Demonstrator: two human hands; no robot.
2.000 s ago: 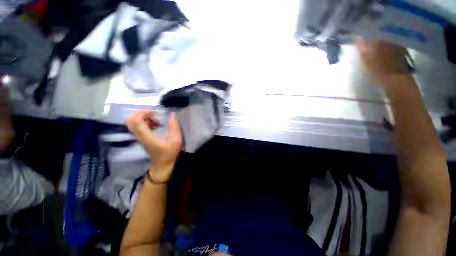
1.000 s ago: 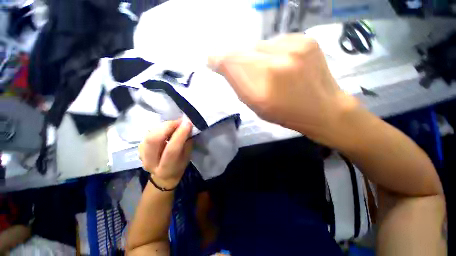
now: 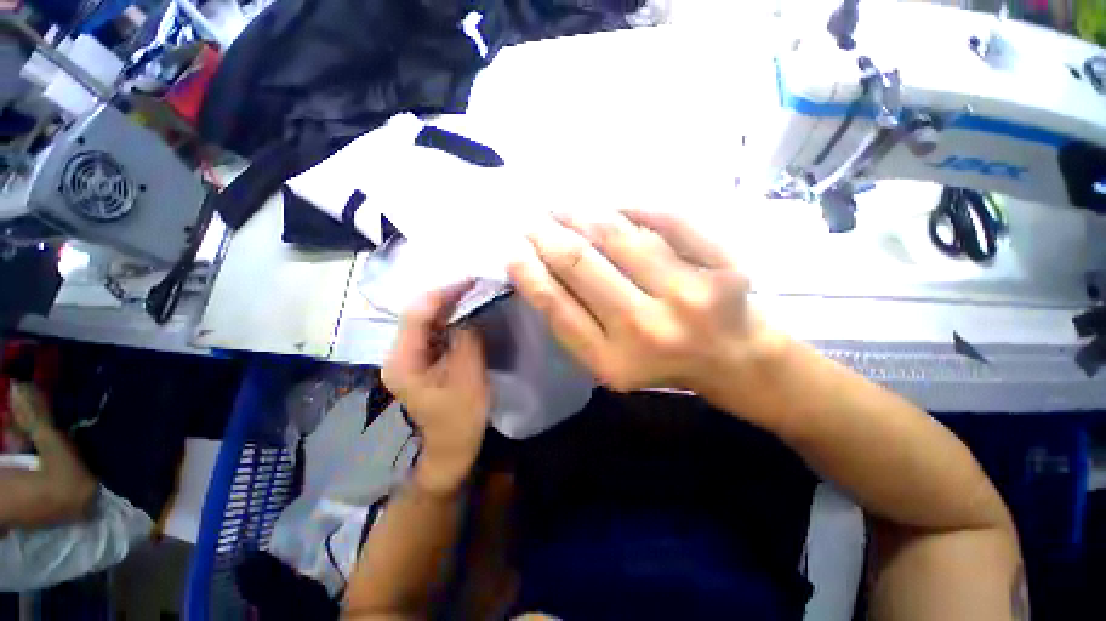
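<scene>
A white garment piece with black patches (image 3: 394,182) lies on the table left of the sewing machine head (image 3: 922,127). Its pale grey end (image 3: 534,376) hangs over the table's front edge. My left hand (image 3: 446,376) pinches a dark edge of this piece between thumb and fingers. My right hand (image 3: 655,309) lies over the piece beside it, palm down, fingers towards my left hand. What is under its fingers is hidden. The presser foot area (image 3: 801,188) stands away from both hands, behind and to the right.
Black cloth (image 3: 328,73) is heaped behind left. Scissors (image 3: 967,224) lie right of the machine's needle area. A black scrap (image 3: 968,348) lies near the ruler edge. A blue crate (image 3: 249,497) with cloth is below left. Another person's arm (image 3: 49,485) shows far left.
My right hand has come from the machine to the cloth beside my left hand. My left hand keeps its pinch on the piece. The view has shifted, showing more of the machine head.
</scene>
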